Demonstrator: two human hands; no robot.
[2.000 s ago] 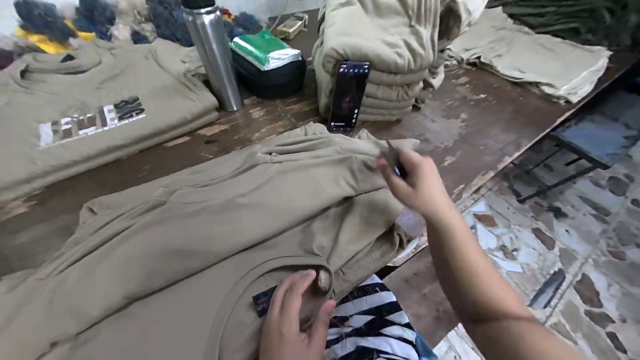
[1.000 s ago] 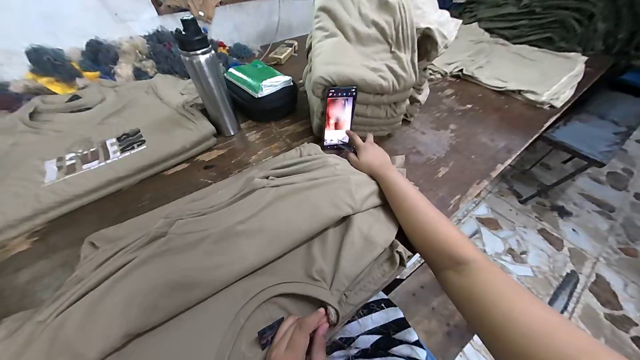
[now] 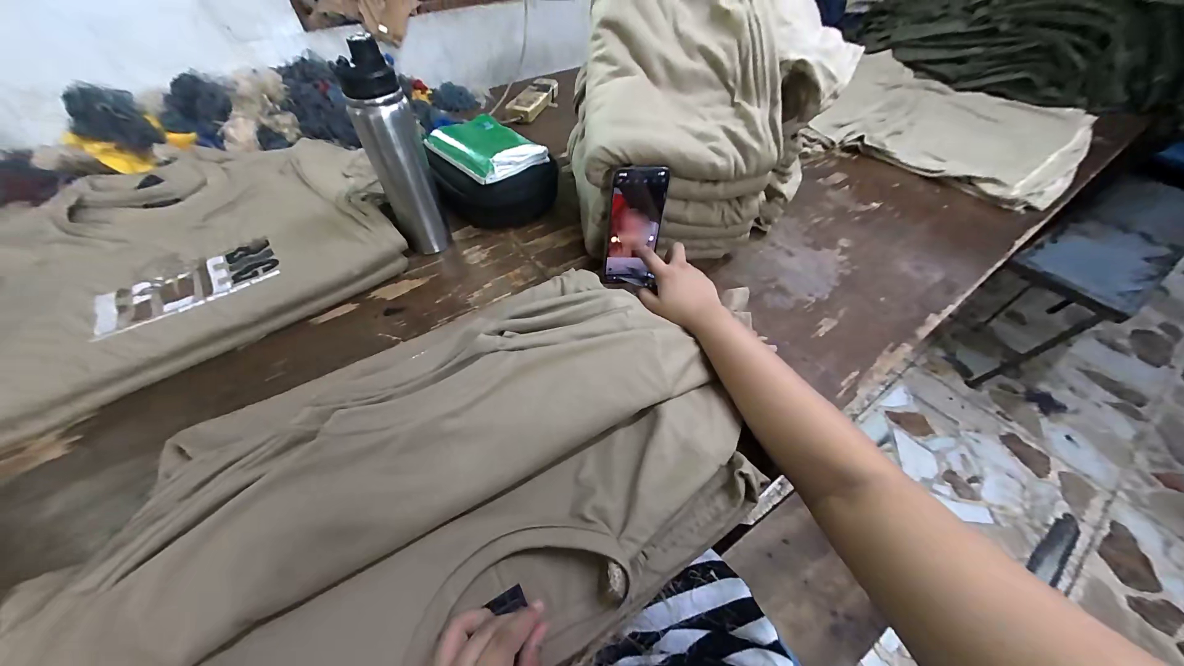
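Note:
My right hand (image 3: pixel 683 289) reaches across to a smartphone (image 3: pixel 636 222), its fingertips at the lower part of the lit screen. The phone leans upright against a tall stack of folded beige garments (image 3: pixel 684 111). At the bottom of the view my left hand (image 3: pixel 492 638) rests with bent fingers at the collar of a tan T-shirt (image 3: pixel 407 462), next to a small dark neck label (image 3: pixel 506 600). Whether its fingers pinch the cloth or the label is not clear. More tan garments lie loosely piled under and behind this shirt.
Folded tan shirts with a printed front (image 3: pixel 185 287) lie at left. A steel bottle (image 3: pixel 398 157), a black case (image 3: pixel 495 194) with a green packet (image 3: pixel 487 148) and thread bundles (image 3: pixel 199 102) stand behind. Flat beige cloth (image 3: pixel 953 129) and a dark stool (image 3: pixel 1101 250) are at right.
My right hand has moved from the right end of the garment pile to the phone, whose screen has changed from dark to bright. Something small and dark showed in that hand two seconds ago.

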